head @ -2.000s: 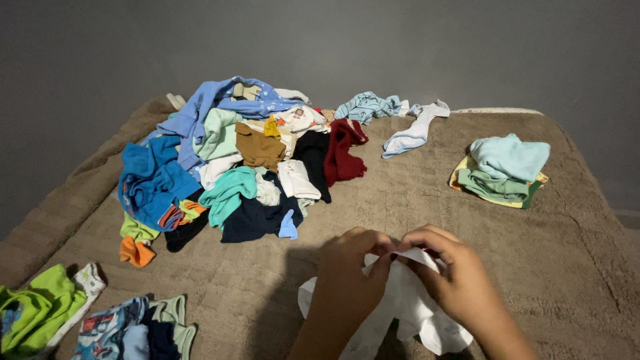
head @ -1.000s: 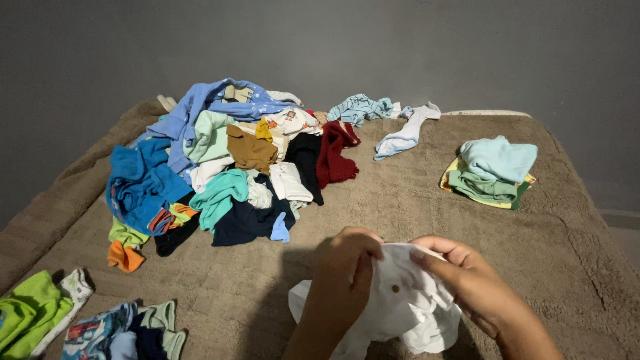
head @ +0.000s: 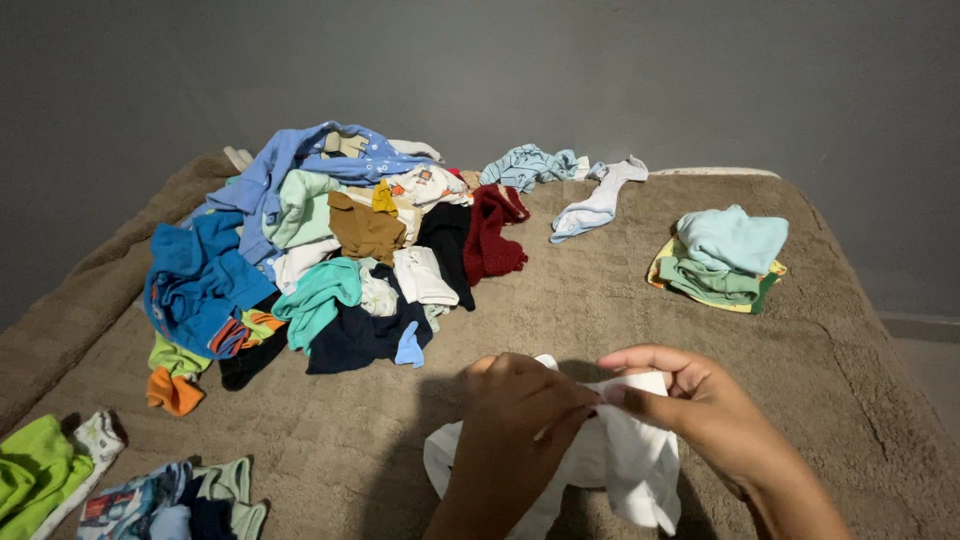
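A white cloth garment (head: 637, 457) hangs from both hands at the lower centre, its lower parts over the brown blanket. My left hand (head: 517, 409) pinches its upper edge near the middle, fingers closed on the fabric. My right hand (head: 675, 397) grips the edge a little to the right, thumb in front and index finger stretched out. Left of and beyond the hands lies a mixed heap of small clothes, with a navy garment (head: 360, 334), a folded white garment (head: 424, 276) and a dark red knitted garment (head: 491, 240) on the near and right sides.
A brown textured blanket (head: 570, 307) covers the bed up to a grey wall. At right sits a small stack topped by a light blue garment (head: 731, 238). A pale blue garment (head: 592, 206) lies at the back. Lime green (head: 37, 465) and patterned blue clothes (head: 135, 502) are at lower left.
The white garment was spread between my hands a second ago, with a round spot showing; now it is bunched at the top and that spot is out of sight. My left hand has come across its upper edge.
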